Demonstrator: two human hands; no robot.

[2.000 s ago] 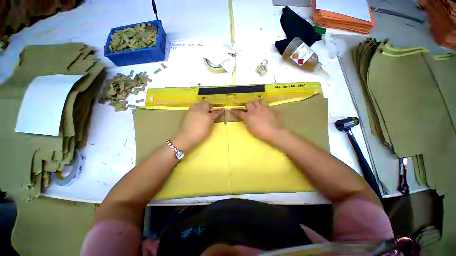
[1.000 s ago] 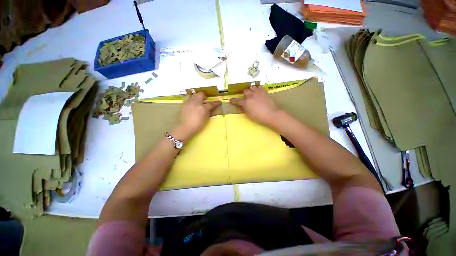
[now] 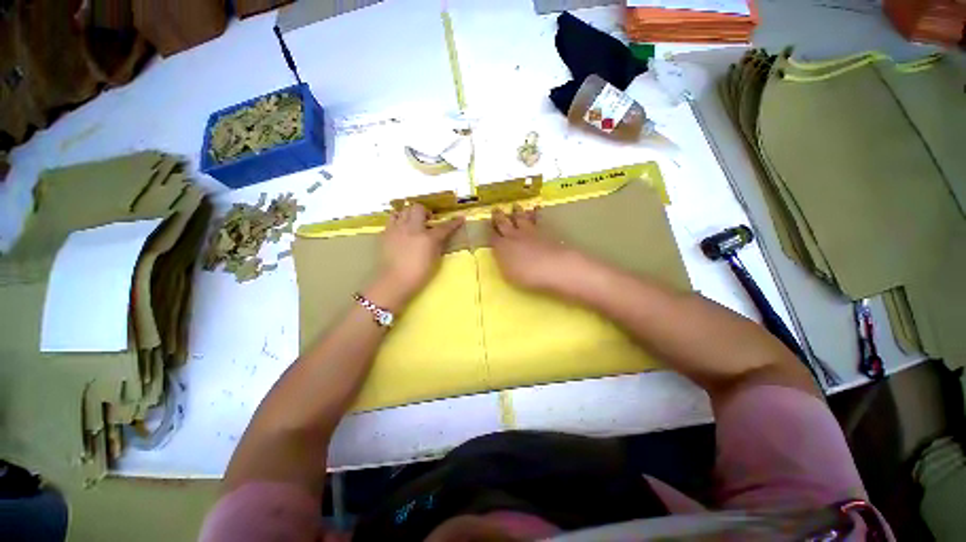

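Note:
The bag body panel (image 3: 424,344) lies in front of me, yellow backing up in the middle and olive-tan at both sides. The yellow template (image 3: 593,187) lies along and partly under its far edge. Olive-tan flaps (image 3: 496,195) stand up past that edge at the middle. My left hand (image 3: 411,246) lies flat on the far edge, left of the centre line, fingertips at the flap. My right hand (image 3: 519,246) lies just right of the centre line, fingers bent on the same edge. Both hands press on the panel; what is under the fingers is hidden.
Loose tabs (image 3: 249,235) and a blue tray of tabs (image 3: 270,166) are at left, beside a panel stack (image 3: 159,286) with white paper (image 3: 97,286). A glue bottle (image 3: 606,109) and black cloth (image 3: 593,53) are beyond. A hammer (image 3: 754,286) and another panel stack (image 3: 847,180) are at right.
The panel's near edge has shifted away from the table edge since the oldest frame. Flaps now stand up at the middle of the far edge. Both hands remain near the centre line.

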